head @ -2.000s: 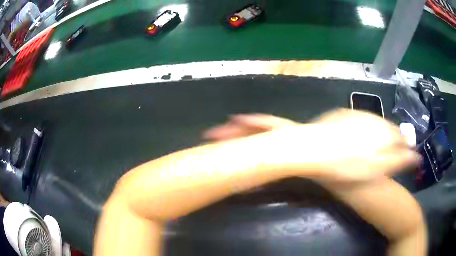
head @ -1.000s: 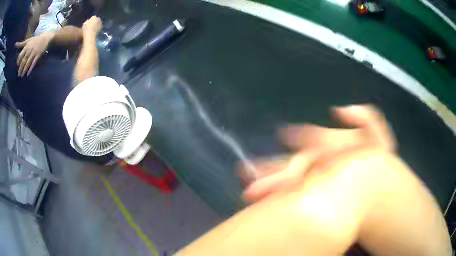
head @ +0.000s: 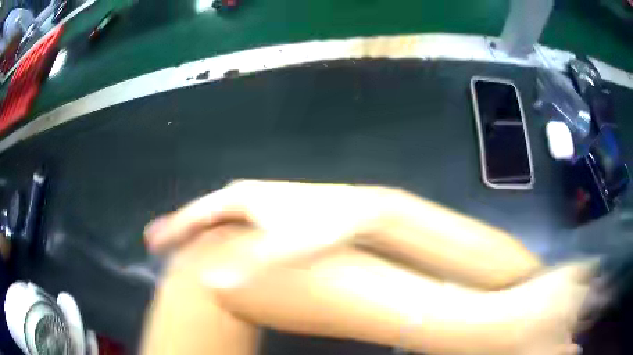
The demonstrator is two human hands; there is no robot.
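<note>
My left forearm crosses the lower middle from a bent elbow at the left. My left hand (head: 555,308) is at the lower right, blurred, its fingers partly lost against the dark bench; I see nothing held in it. My right forearm comes from the right, behind the left hand. My right hand (head: 243,211) lies over my left forearm near the elbow, touching it, with its fingers towards the left. It holds no object; its fingers are blurred. A smartphone (head: 504,132) with a pale rim and dark screen lies on the bench beyond my arms.
A white earbud case (head: 560,140) lies right of the phone, near a clear bag (head: 563,104) and dark items. A white fan (head: 41,322) is at the lower left. A pale rail (head: 305,54) borders the green conveyor (head: 333,19). A red rack (head: 28,83) is at the upper left.
The view swung left to the fan and a co-worker's arms, then back to the bench. My right hand is now over my left forearm near the elbow, and the whole phone shows.
</note>
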